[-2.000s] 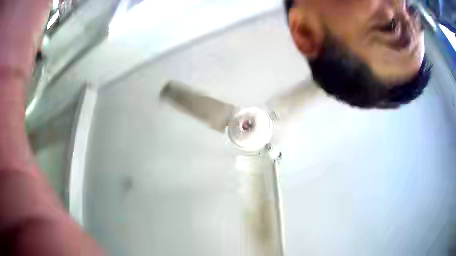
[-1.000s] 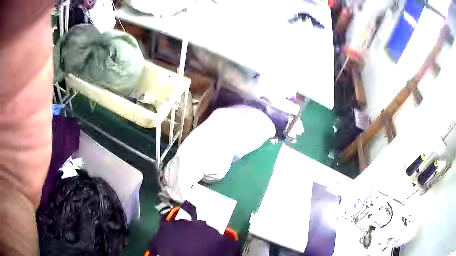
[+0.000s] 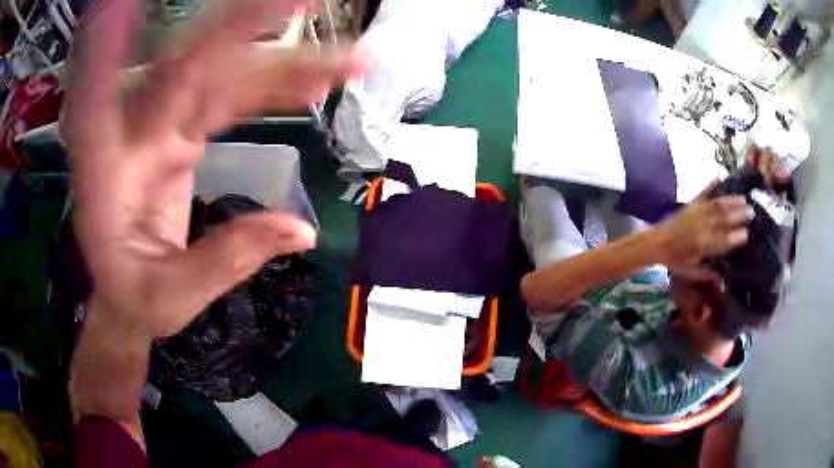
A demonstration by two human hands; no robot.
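Note:
My left hand (image 3: 151, 215) is raised large and blurred at the left, with a maroon sleeve below it. It is bare, with fingers and thumb apart, and holds nothing. My right hand is out of the picture. In front of me an orange-rimmed basket (image 3: 491, 343) stands on the floor. Dark purple cloth (image 3: 437, 239) lies over its back part, and white sheets (image 3: 413, 343) lie over its front part. Behind my hand is a shiny black plastic bag (image 3: 247, 320), partly hidden, in or near a pale bin (image 3: 251, 174).
A person (image 3: 631, 338) sits at the right on an orange-rimmed seat, hands raised to the head. Beyond is a white sewing table (image 3: 572, 119) with a dark purple strip (image 3: 640, 137) and thread spools (image 3: 777, 32). A white cloth heap (image 3: 398, 73) lies behind the basket.
The view has swung from the ceiling fan down to the floor area, then further toward the basket and seated person. My left hand shows more fully, with fingers spread.

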